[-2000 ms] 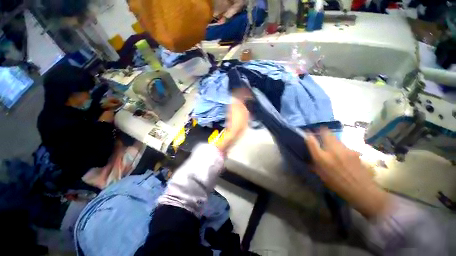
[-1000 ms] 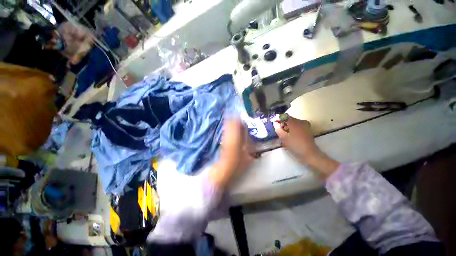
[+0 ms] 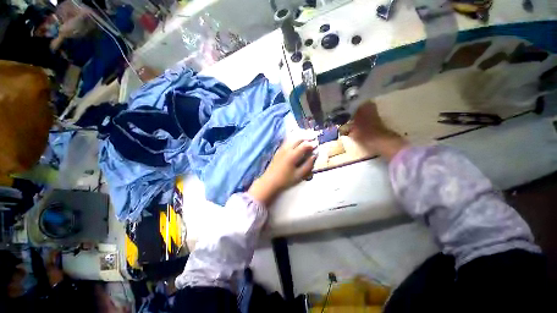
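A heathered light blue garment with navy parts (image 3: 235,150) lies heaped on the machine bed, left of the sewing machine head (image 3: 397,58). A small navy piece of it (image 3: 328,135) shows under the brightly lit needle area. My left hand (image 3: 286,166) is at the cloth's edge just left of the needle, fingers bent over it. My right hand (image 3: 371,129) is right of the needle, its fingertips at the navy piece. Glare and the hand's own back hide the exact right fingertip contact.
Dark thread snips (image 3: 469,118) lie on the bed to the right. A black and yellow striped bundle (image 3: 165,229) is at the table's left edge. Another machine (image 3: 76,217) stands at the left, with part of a person below it. An orange-brown shape is at the far left.
My view has turned from the garment heap to the needle. Both hands have moved to the needle area. Since one second ago, my left hand has come closer to the needle and settled on the cloth.
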